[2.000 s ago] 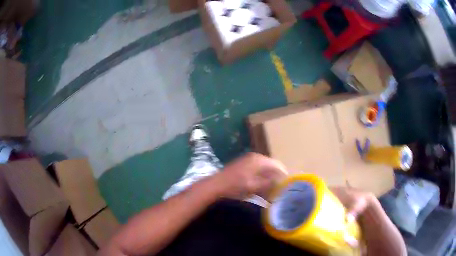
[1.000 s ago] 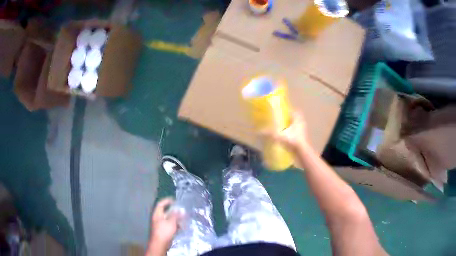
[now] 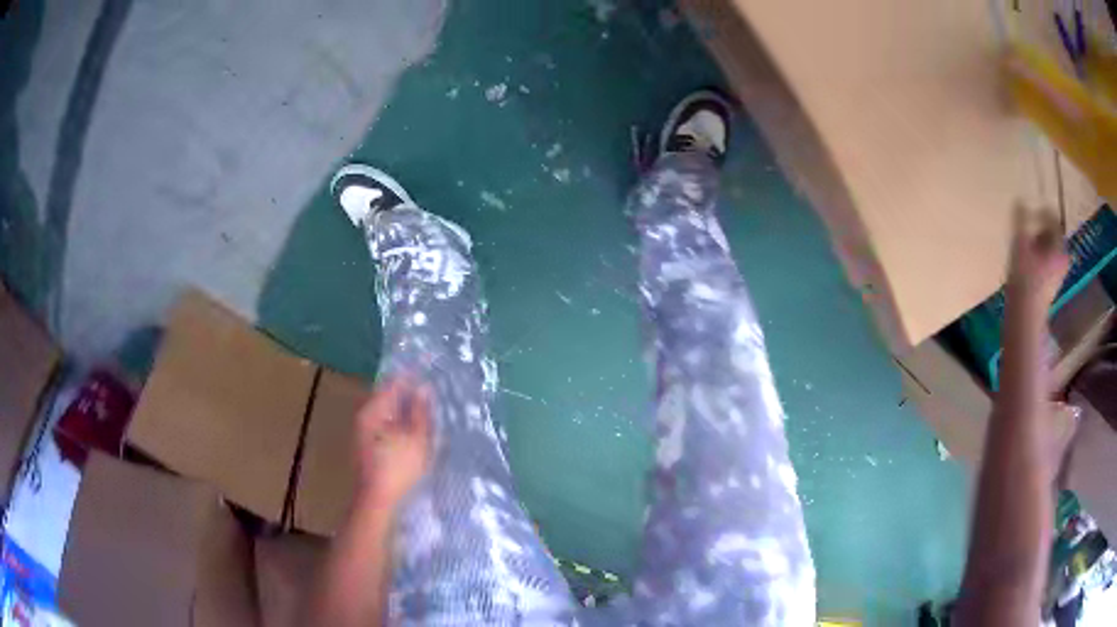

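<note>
A large brown carton [image 3: 906,147] lies at the upper right, its flaps closed. A yellow tape roll stack [image 3: 1063,108] lies on it at the right edge of the picture, blurred and partly cut off. Blue-handled snips [image 3: 1071,39] lie just above the yellow stack. My right hand [image 3: 1039,251] is blurred, just below the yellow stack and apart from it, and looks empty. My left hand [image 3: 394,435] is blurred over my left thigh, fingers loosely bent, with nothing seen in it.
Open brown cartons [image 3: 227,404] stand at the lower left, beside a red object [image 3: 94,416]. A green crate [image 3: 980,337] is partly hidden under the carton's right side. My two shoes stand on the green floor [image 3: 551,245], with a worn grey patch at the upper left.
The yellow stack has gone from my right hand onto the carton beside the snips. The view has turned down, so the carton sits farther right and the open cartons show at the left.
</note>
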